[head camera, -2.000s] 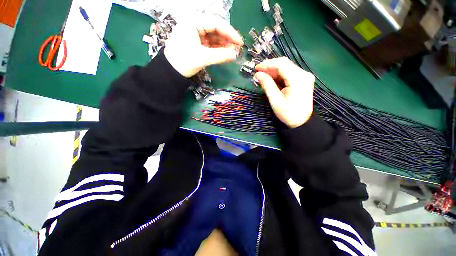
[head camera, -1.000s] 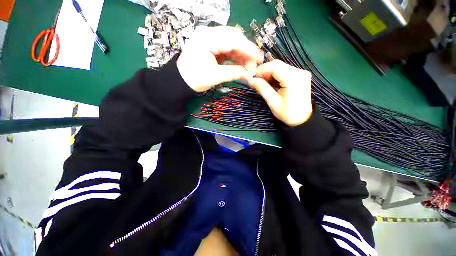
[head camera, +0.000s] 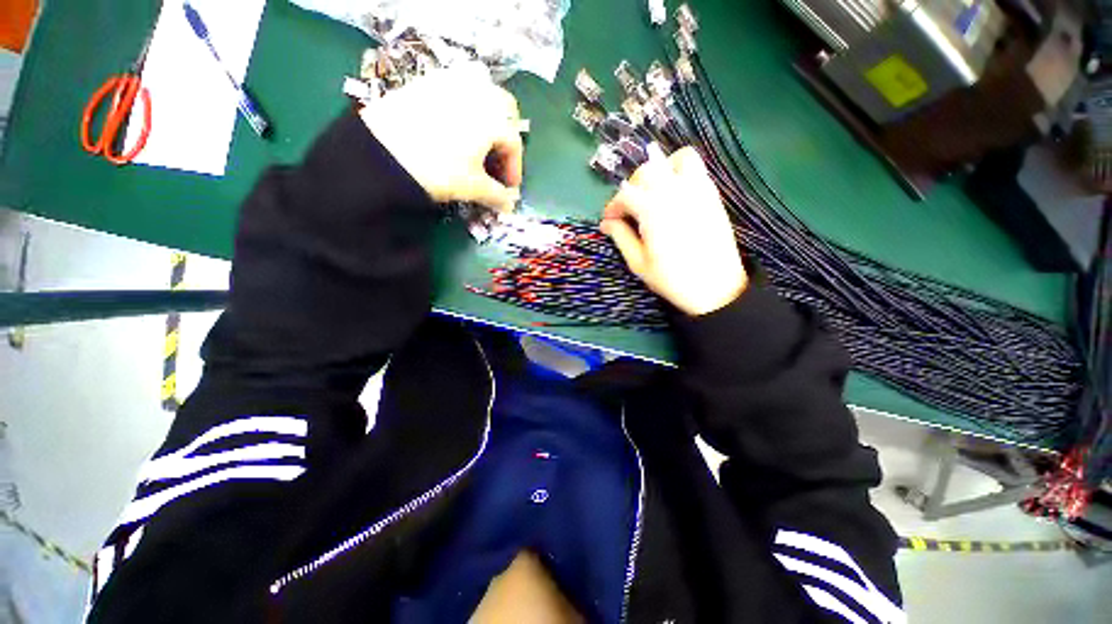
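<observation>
My left hand (head camera: 457, 134) is over the loose silver connector shells (head camera: 396, 61), fingertips pointing down near a few shells close to the cable ends; I cannot tell whether it holds one. My right hand (head camera: 680, 232) is over the black cables (head camera: 841, 293), thumb and forefinger close together at the upper edge of the bundle; what is between them is hidden. The red and dark cable ends (head camera: 537, 271) fan out between the hands near the bench edge. Fitted cables with silver blocks (head camera: 628, 110) lie above my right hand.
A clear plastic bag (head camera: 512, 31) lies behind the shells. Orange-handled scissors (head camera: 117, 118) and a blue pen (head camera: 228, 71) lie at the left by white paper (head camera: 195, 122). A grey metal machine (head camera: 896, 67) stands upper right. Red-tipped cable ends (head camera: 1063, 488) hang off the right edge.
The hands were together at the fingertips a second ago. Now they are apart: my left hand has moved left, and my right hand has moved slightly down, beside the bundle's upper edge.
</observation>
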